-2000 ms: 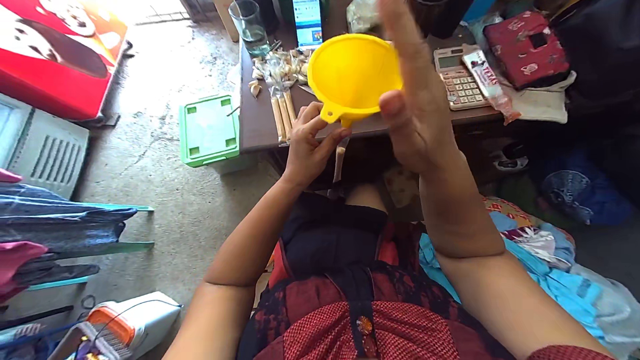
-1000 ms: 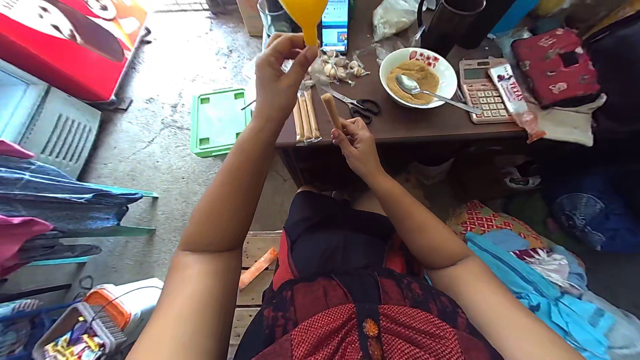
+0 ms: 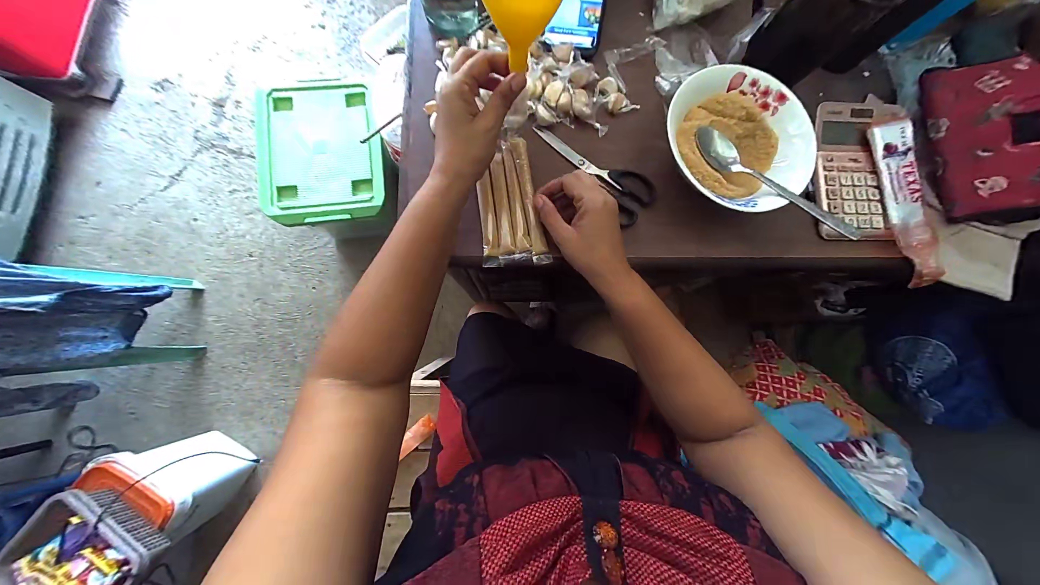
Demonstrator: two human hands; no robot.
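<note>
My left hand (image 3: pixel 479 114) pinches the spout of a yellow plastic funnel (image 3: pixel 522 28) above the dark table; the funnel's top runs out of view. My right hand (image 3: pixel 583 223) is at the right end of a row of slim clear packets of tan powder (image 3: pixel 512 203), its fingers touching or close beside the last packet. Black-handled scissors (image 3: pixel 626 187) lie just right of that hand, blades toward the upper left. Farther right, a white floral bowl (image 3: pixel 800 154) holds tan powder (image 3: pixel 743 122) and a metal spoon (image 3: pixel 760 175).
Behind the packets lie small knotted plastic bags of garlic cloves (image 3: pixel 569 93) and a phone (image 3: pixel 575 28). A calculator (image 3: pixel 849 183), a printed wrapper (image 3: pixel 898 175) and a red patterned pouch (image 3: pixel 983 138) are at the right. A green-lidded box (image 3: pixel 321 154) stands left of the table.
The powder packet that my right hand held up one second ago is now down beside the others. My left hand still has the funnel, which was over the table's middle two seconds ago.
</note>
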